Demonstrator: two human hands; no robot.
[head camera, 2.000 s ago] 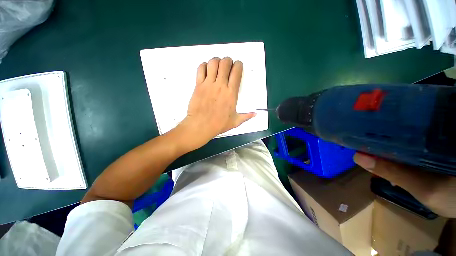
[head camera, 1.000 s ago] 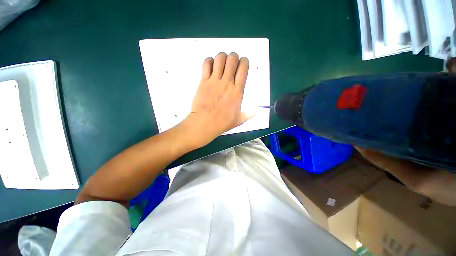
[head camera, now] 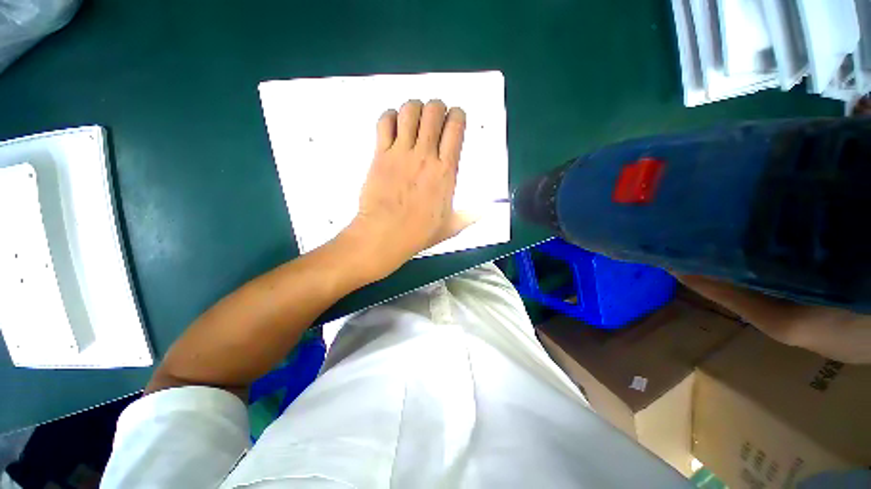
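A white flat panel (head camera: 329, 181) with small dark holes lies on the dark green bench top, near its front edge. My left hand (head camera: 411, 181) lies flat on the panel, palm down, fingers pointing to the far side, gripping nothing. My right hand (head camera: 764, 315) is partly hidden below the cordless drill driver (head camera: 702, 205), which it holds at the right. The drill is dark blue with a red patch. Its bit points left at the panel's right part, near the left thumb; whether the tip touches a screw cannot be told.
Another white panel with a raised box (head camera: 81, 239) lies at the left. White layered panels (head camera: 745, 48) stand at the far right. A clear plastic bag (head camera: 33, 24) is at the far left. A blue stool (head camera: 621, 287) and cardboard boxes (head camera: 764, 401) are below the bench edge.
The drill has moved left, bringing its chuck closer to the panel's right edge. My left hand stays flat on the panel.
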